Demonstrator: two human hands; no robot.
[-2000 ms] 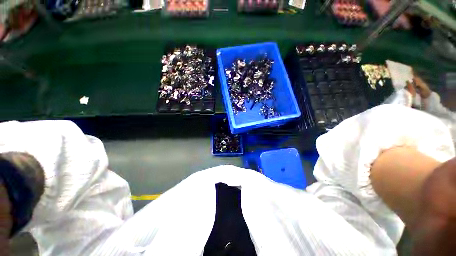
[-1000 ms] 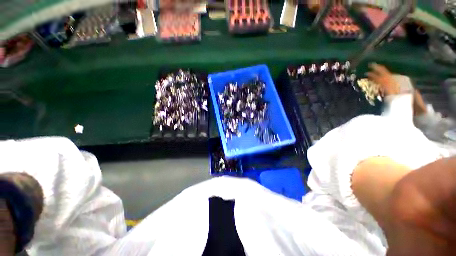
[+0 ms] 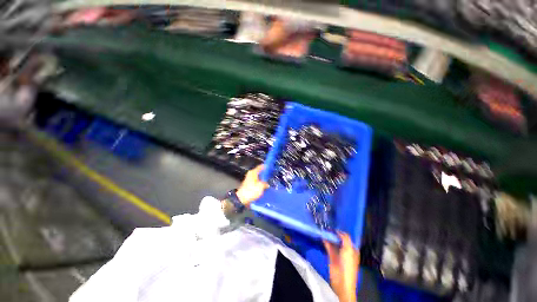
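A blue open parts bin (image 3: 277, 213) stands at the bench edge in front of me, holding a loose heap of small silver and black metal parts (image 3: 318, 156). My left hand (image 3: 252, 186) grips the bin's near left side, with a dark band on the wrist. My right hand (image 3: 344, 259) grips the bin's near right rim; its fingers are partly hidden. A black tray (image 3: 226, 158) to the left of the bin carries a heap of shiny parts (image 3: 247, 124). The picture is blurred.
Black compartment trays (image 3: 424, 212) with parts along the back and front stand right of the bin. A small white piece (image 3: 148, 117) lies on the green bench (image 3: 182, 100) at left; another lies on the right trays. Pink-orange trays (image 3: 374, 52) are across the bench. Blue boxes are below left.
The view has turned, so the bench now slants. Both my hands have come from the lower sides onto the blue bin and taken hold of it. The neighbour's hand is no longer clearly seen.
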